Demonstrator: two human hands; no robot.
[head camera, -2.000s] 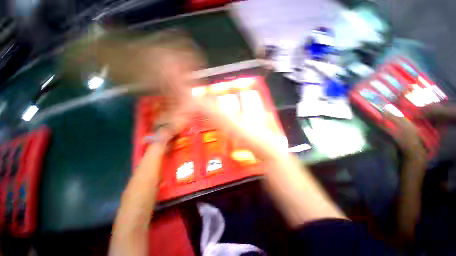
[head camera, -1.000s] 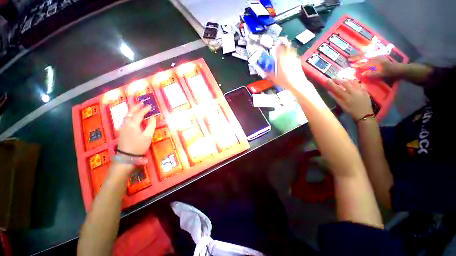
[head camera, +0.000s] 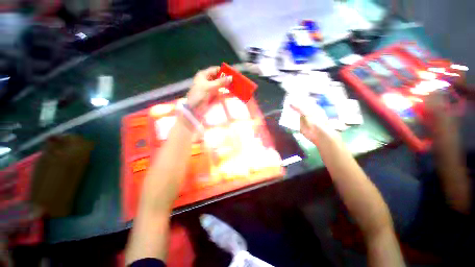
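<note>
My left hand (head camera: 205, 88) is raised over the far edge of the phone tray and holds a small flat orange-red piece (head camera: 238, 82). The phone tray (head camera: 126, 193) is red-orange and lies in front of me, with open phone backs in its pockets; glare washes out its right half. My right hand (head camera: 312, 126) is at the near side of the loose pile of batteries (head camera: 317, 94), white and blue. Its fingers are blurred, so I cannot tell whether they hold anything. The smartphone (head camera: 286, 148) beside the tray is dark and blurred.
A co-worker's hands and arm (head camera: 445, 130) are at a second red tray (head camera: 375, 117) on the right. A brown cardboard box (head camera: 60, 172) and a red tray (head camera: 21, 177) are at the left. A white sheet (head camera: 260, 26) lies beyond the batteries. Another red tray (head camera: 192, 6) is at the far edge.
My left hand has left the phone backs, moved up and right, and now holds the orange-red piece. My right hand has moved toward me from the pile's far part. The camera view has shifted.
</note>
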